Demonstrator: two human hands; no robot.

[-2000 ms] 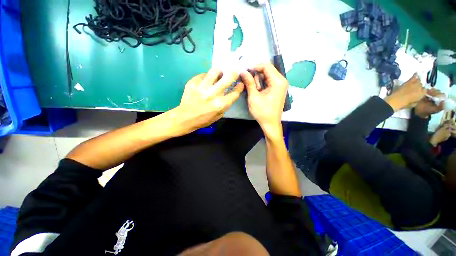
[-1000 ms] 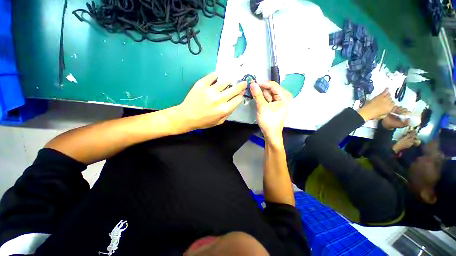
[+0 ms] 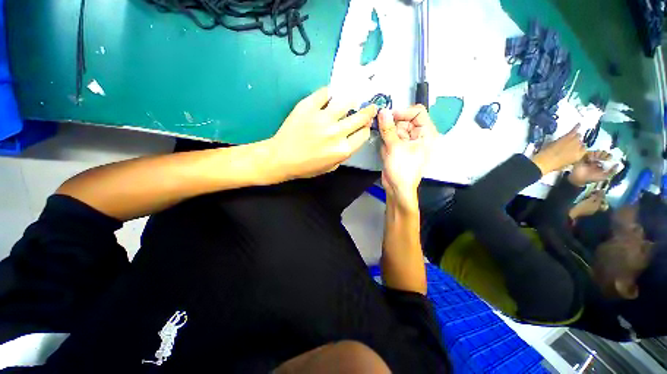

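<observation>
A small dark unit with a thin black curved loop [image 3: 379, 100] is held above the near edge of the white sheet [image 3: 468, 51]. My left hand [image 3: 318, 139] grips it from the left, with its dark block mostly hidden behind the fingers. My right hand [image 3: 404, 146] touches it with thumb and fingertip from the right, the other fingers curled. A long silver-shafted tool with a black grip [image 3: 422, 93] lies on the sheet just beyond my right hand. One assembled unit [image 3: 488, 115] lies on the sheet to the right.
A heap of black loops [image 3: 241, 13] lies at the far left on the green bench [image 3: 190, 80]. Dark assembled units [image 3: 545, 77] are piled at right. A blue bin [image 3: 9, 102] stands at the left edge. Another person's hands [image 3: 563, 153] work at the right.
The view has shifted, so the bench things sit higher in the picture. My fingers have opened somewhat around the unit, and its loop now shows between the fingertips where it was hidden two seconds ago.
</observation>
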